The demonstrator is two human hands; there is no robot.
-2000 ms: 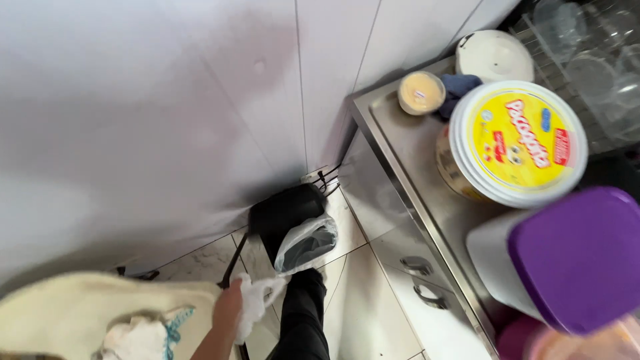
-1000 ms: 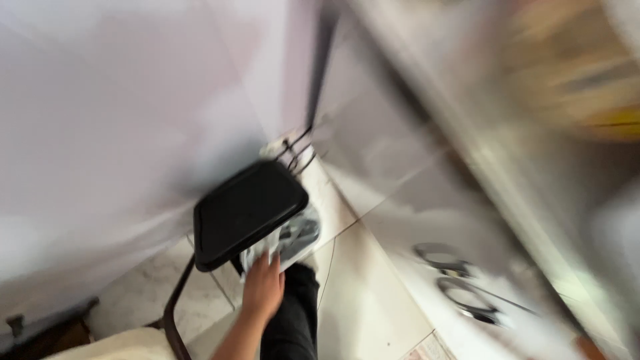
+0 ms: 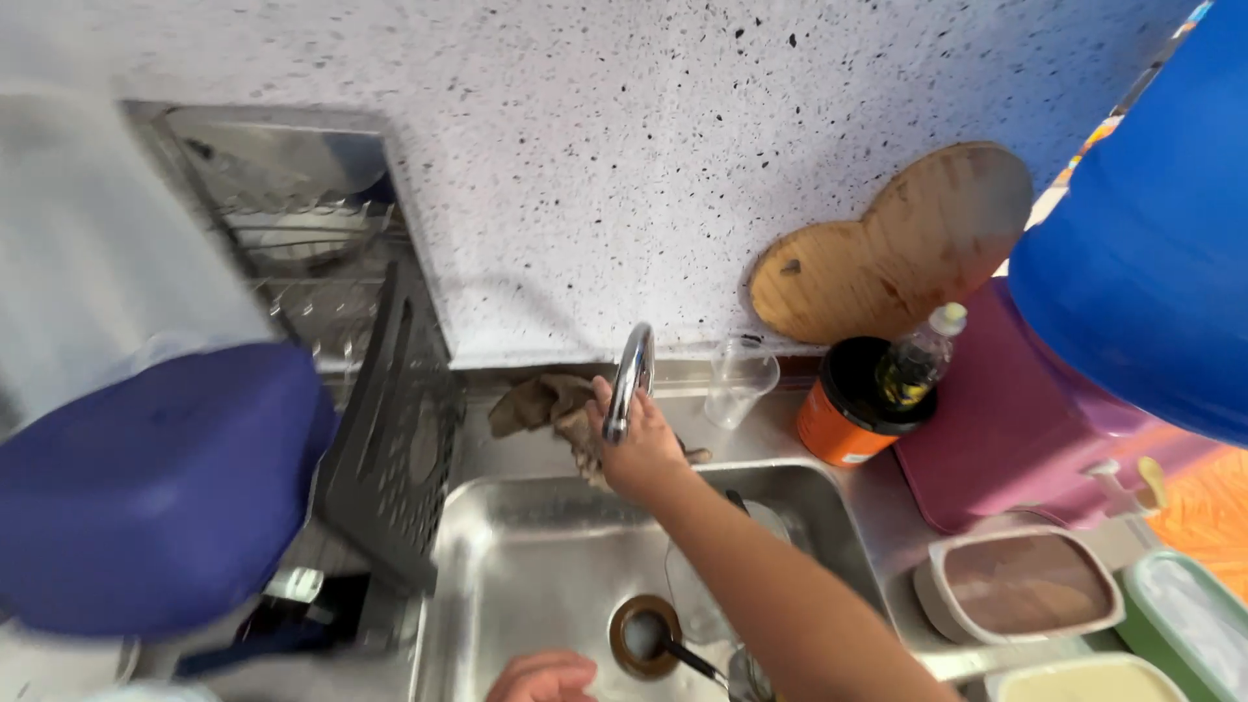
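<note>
My right hand (image 3: 639,448) reaches across the stainless steel sink (image 3: 526,556) to the chrome faucet (image 3: 634,375), its fingers spread behind the spout at the base. A brown cloth (image 3: 536,405) lies by the fingers, on the ledge behind the basin. Low in the view, my left hand (image 3: 544,679) is over the basin, partly cut off by the frame edge; nothing shows in it. Near the drain (image 3: 643,636) lies a utensil with a black handle (image 3: 694,663). A clear plastic cup (image 3: 739,385) stands right of the faucet.
A dark dish rack (image 3: 390,458) and a purple lid (image 3: 166,497) are at left. To the right are an orange tub (image 3: 838,419), a soap bottle (image 3: 921,356), a wooden board (image 3: 897,244), a pink container (image 3: 994,419), a blue vessel (image 3: 1150,234) and food containers (image 3: 1024,585).
The view has swung from the floor, black bin and plastic bag to the sink. The hand that was at the bag earlier no longer holds it in view; my right hand is now at the faucet.
</note>
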